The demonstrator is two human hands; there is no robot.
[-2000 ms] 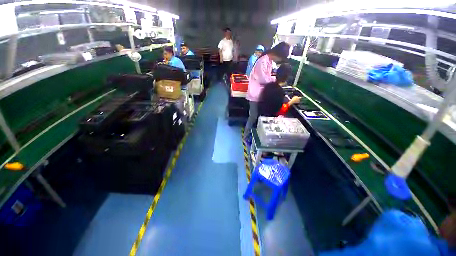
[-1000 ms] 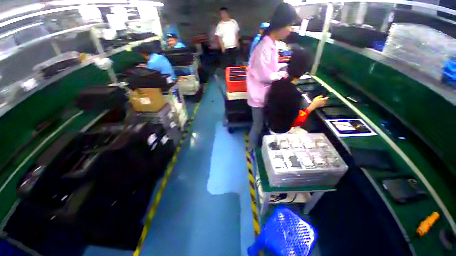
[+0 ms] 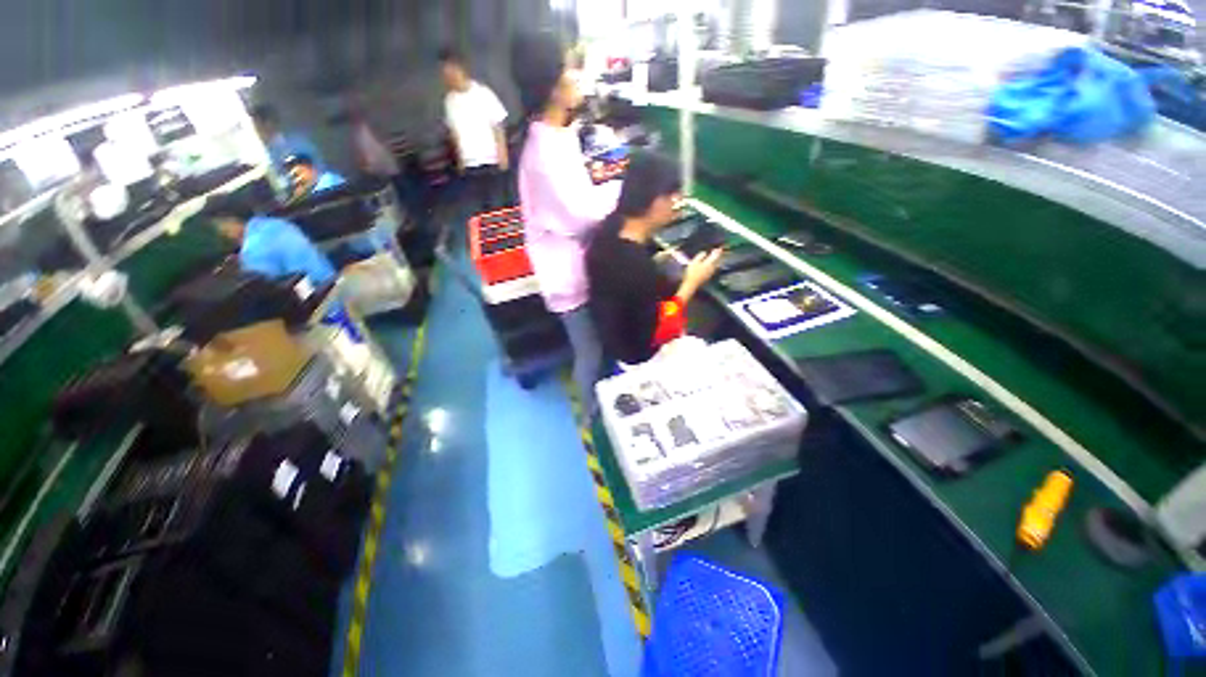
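Note:
Neither of my hands is in the picture. A tablet assembly with a grey inner area point(image 3: 950, 434) lies on the green bench at the right. A yellow-orange electric screwdriver point(image 3: 1045, 509) lies on the bench nearer to me, its black tip towards me. A round dark dish point(image 3: 1119, 537) sits just right of it. A flat black tablet part point(image 3: 862, 376) lies farther along the bench. Beyond it is a tablet on a white sheet point(image 3: 791, 310).
A blue stool point(image 3: 716, 624) stands before a small table with stacked component trays point(image 3: 701, 419). A seated person in black point(image 3: 619, 284) and a standing person in pink point(image 3: 556, 199) are beyond. A blue box point(image 3: 1181, 619) is at the right edge. Dark stacks and a carton point(image 3: 249, 362) stand left.
The view has turned right and come closer to the bench. The stool, component trays and screwdriver appear larger than at first. The blue sleeve seen earliest at lower right is gone.

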